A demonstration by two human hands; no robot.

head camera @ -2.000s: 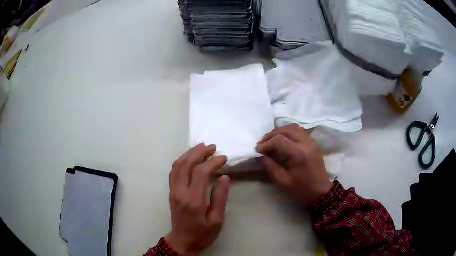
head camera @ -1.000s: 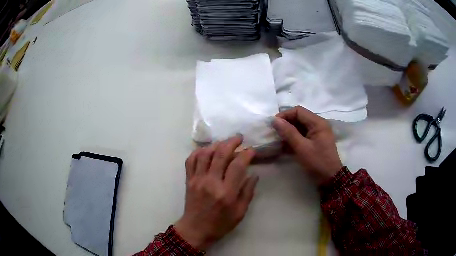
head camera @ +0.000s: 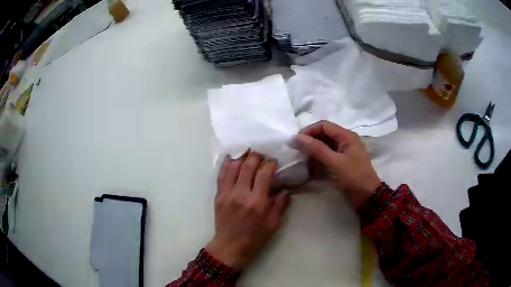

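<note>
The stack of white backing sheets (head camera: 252,112) lies in front of me, its near edge lifted and bent. My left hand (head camera: 246,202) is at its near left edge, fingertips under or against the lifted sheet; its exact grip is hidden. My right hand (head camera: 339,160) pinches the near right corner of the top sheet between thumb and fingers. A backed panel (head camera: 117,241), grey-white with a black rim, lies at the lower left, apart from both hands.
Crumpled white cloth (head camera: 344,92) lies right of the stack. Dark-edged pieces (head camera: 227,31) and white bundles (head camera: 392,28) stand behind. Amber bottle (head camera: 446,78), green-handled snips (head camera: 476,134) and black panels (head camera: 493,218) are at right. Yellow tape (head camera: 367,260) runs beside my right sleeve.
Since two seconds ago, the sheet's near edge has been lifted from the stack and my left fingers have moved inward to it. The right hand keeps to the corner. The camera view has shifted somewhat.
</note>
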